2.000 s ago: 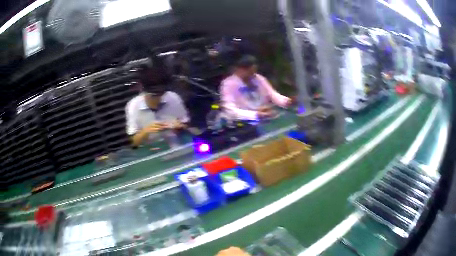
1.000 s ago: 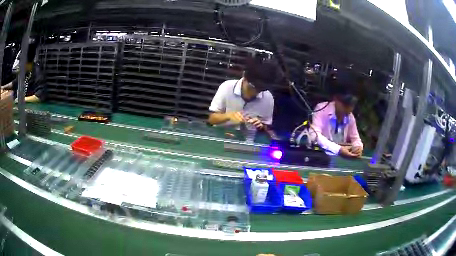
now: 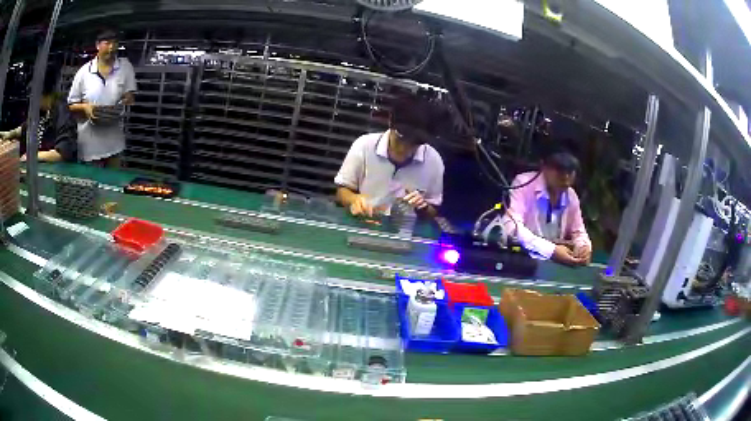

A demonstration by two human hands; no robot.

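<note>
Neither of my hands shows clearly. A tiny skin-coloured sliver (image 3: 431, 419) touches the bottom edge; I cannot tell what it is or which side it belongs to. Clear trays (image 3: 370, 316) lie side by side on the green line, with a white sheet (image 3: 193, 304) on them. A red tray (image 3: 137, 235) and a dark ribbed strip (image 3: 156, 265) lie at their left. Small red dots show along their front edge. A sliver of a clear tray edge shows at the bottom centre, its contents cut off.
A blue bin (image 3: 428, 327) holds a white bottle (image 3: 422, 313); another blue bin (image 3: 480, 330) holds a packet. A cardboard box (image 3: 550, 322) stands at their right. A ribbed tray (image 3: 671, 411) is cut off bottom right. Three people are across the line, one standing far left. Metal posts rise right.
The view has swung left from the right side of the line, then nearly settled. A standing person now shows at far left. The seated person in white has moved their hands apart.
</note>
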